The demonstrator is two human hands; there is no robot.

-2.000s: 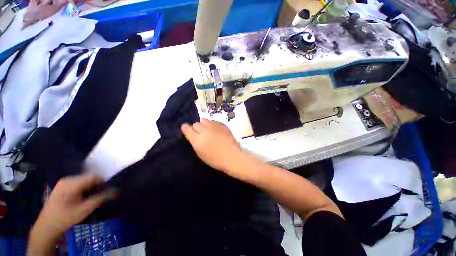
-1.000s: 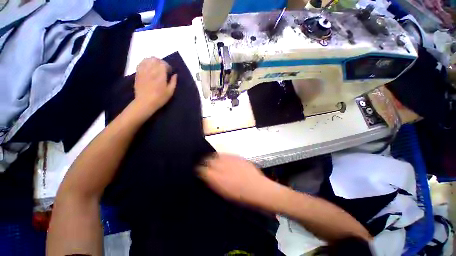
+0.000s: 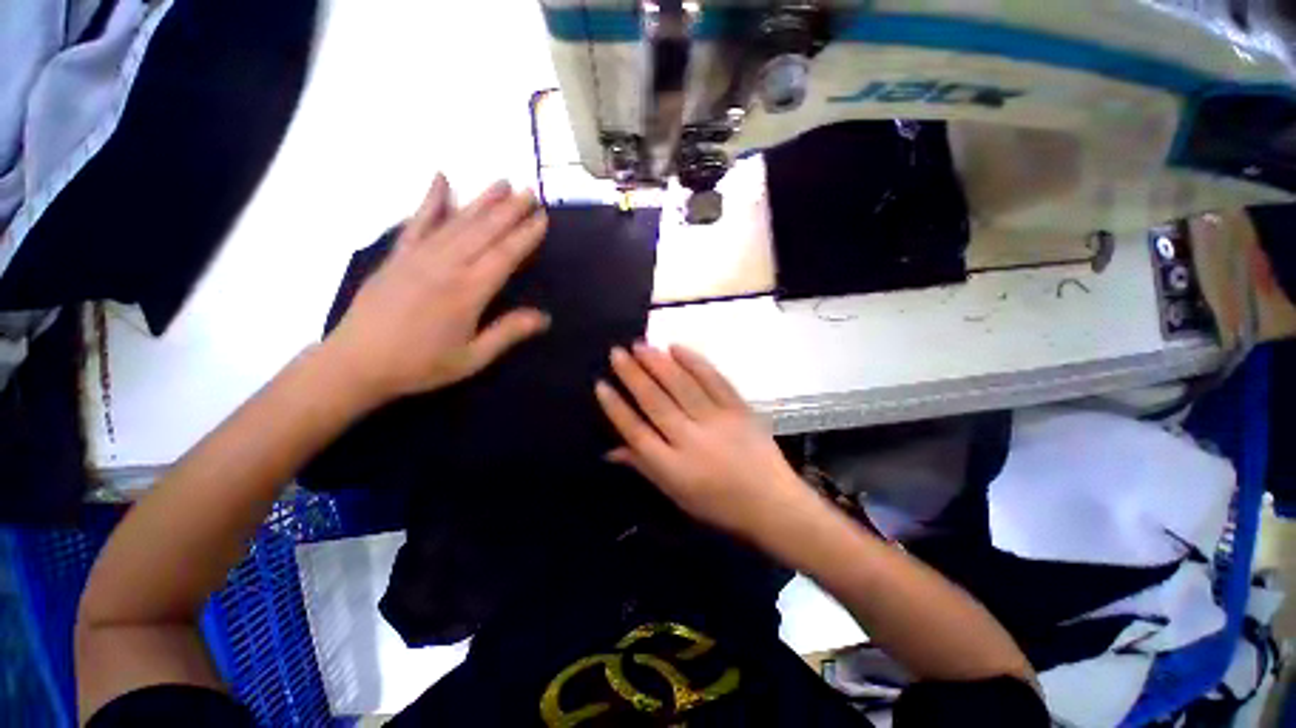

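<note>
A black fabric panel (image 3: 576,277) lies on the white table with its far edge at the presser foot and needle (image 3: 625,192) of the sewing machine. My left hand (image 3: 444,296) lies flat on the panel's left part, fingers spread. My right hand (image 3: 697,434) rests with its fingertips on the panel's right edge, nearer to me. The near part of the panel hangs over the table edge and merges with my black shirt. Whether there is a second layer under the panel cannot be told.
The machine head (image 3: 910,86) stands above the work. A black cloth pad (image 3: 867,206) lies right of the needle. Pale and black garment bundle (image 3: 85,128) is at far left. A blue crate (image 3: 263,612) is below left; pale cut pieces (image 3: 1109,491) are below right.
The black panel has moved right to the needle. My left hand has come down nearer and lies flat; my right hand has moved to the panel's edge. The view is closer to the machine.
</note>
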